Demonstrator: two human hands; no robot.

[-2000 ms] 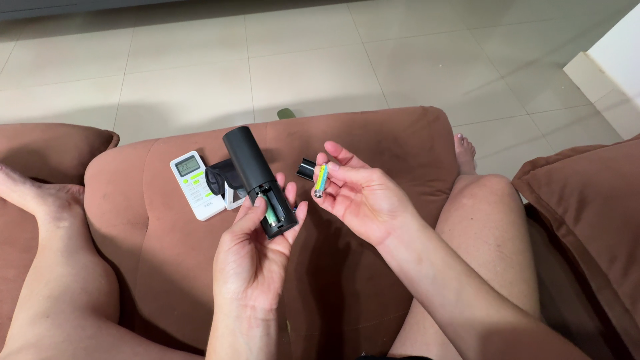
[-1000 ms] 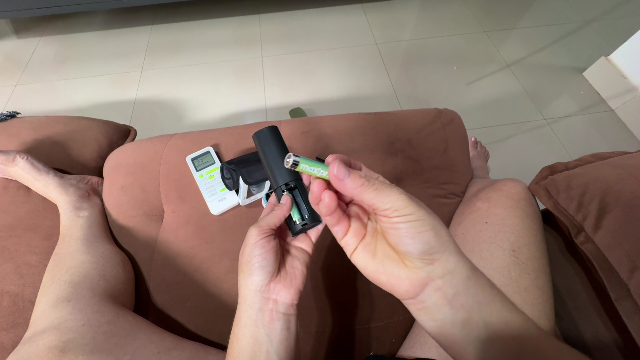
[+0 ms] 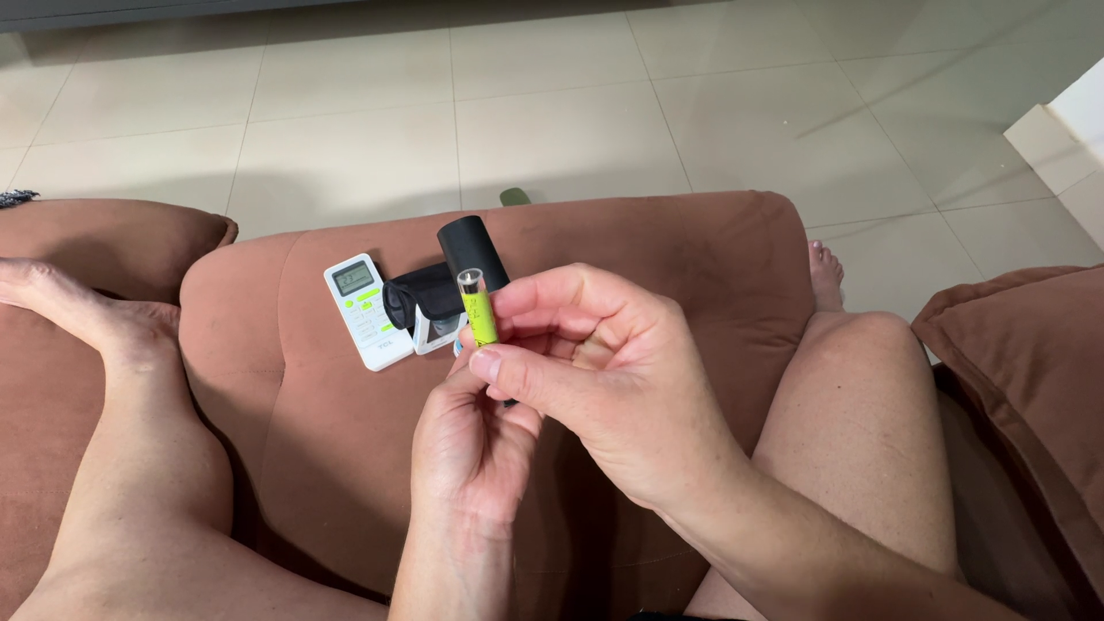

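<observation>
Between the thumb and fingers of my right hand [image 3: 595, 354] is a small cylindrical battery [image 3: 479, 315] with a yellow-green wrapper, held nearly upright with one end facing up. Behind it, my left hand [image 3: 474, 448] grips a black cylindrical device [image 3: 472, 250]; its upper end shows, while its lower part and battery compartment are hidden by my right hand. A white remote control [image 3: 366, 310] with a display and green buttons lies to the left. Beside the remote are a black fabric pouch or cuff [image 3: 423, 297] and a white device [image 3: 440, 336] with a screen, partly covered.
These things rest on a brown upholstered seat [image 3: 345, 448] between my bare legs. A brown cushion [image 3: 1035, 362] is at the right and another [image 3: 112, 233] at the left. Beyond the seat lies a tiled floor [image 3: 552, 129] with a green object [image 3: 515, 197] near the seat's edge.
My right hand has moved left, in front of my left hand and the black device. The battery in it, tilted sideways one second ago, now stands nearly upright. The open compartment seen earlier is now covered.
</observation>
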